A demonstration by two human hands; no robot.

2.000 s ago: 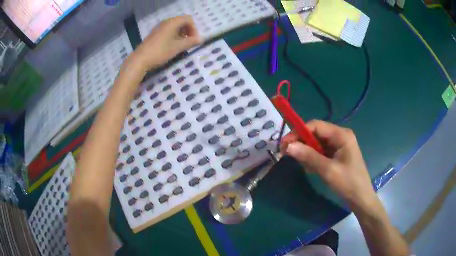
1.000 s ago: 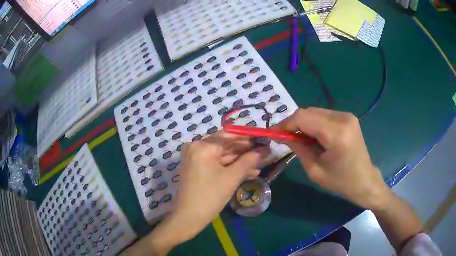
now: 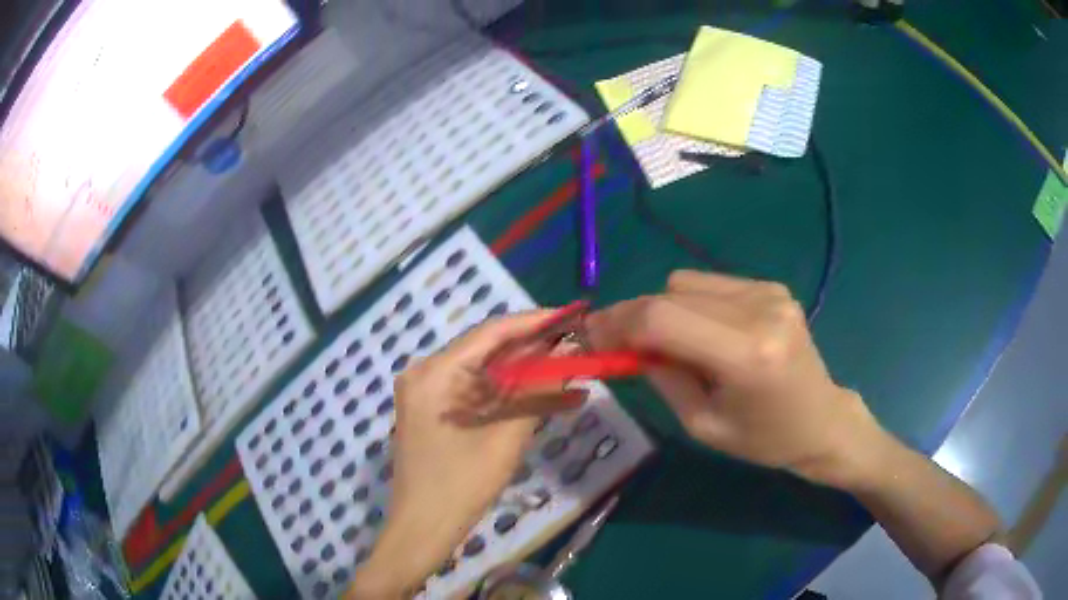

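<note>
My right hand (image 3: 750,369) grips the red test probe (image 3: 568,369), which points left across my left hand. My left hand (image 3: 474,404) is raised over the main foam tray (image 3: 480,264), its fingers curled beside my right fingertips. Something small and dark shows between the fingertips, too blurred to identify; whether my left hand holds it is unclear. Rows of dark oval components (image 3: 331,448) lie on the tray. The round metal fixture (image 3: 515,583) is cut off by the bottom edge. A slim metal connector (image 3: 586,527) extends up and right from it.
Other foam trays stand behind (image 3: 439,152) and at left (image 3: 252,281); a smaller-looking one (image 3: 205,572) is at lower left. A purple pen (image 3: 589,223) lies behind the main tray. Yellow notes (image 3: 726,88) and dark cables (image 3: 832,223) are at upper right. A lit monitor (image 3: 129,106) is upper left.
The view has tilted up, so the fixture sits at the bottom edge. My left hand came from the tray's back to my right hand. The monitor now shows a large red block.
</note>
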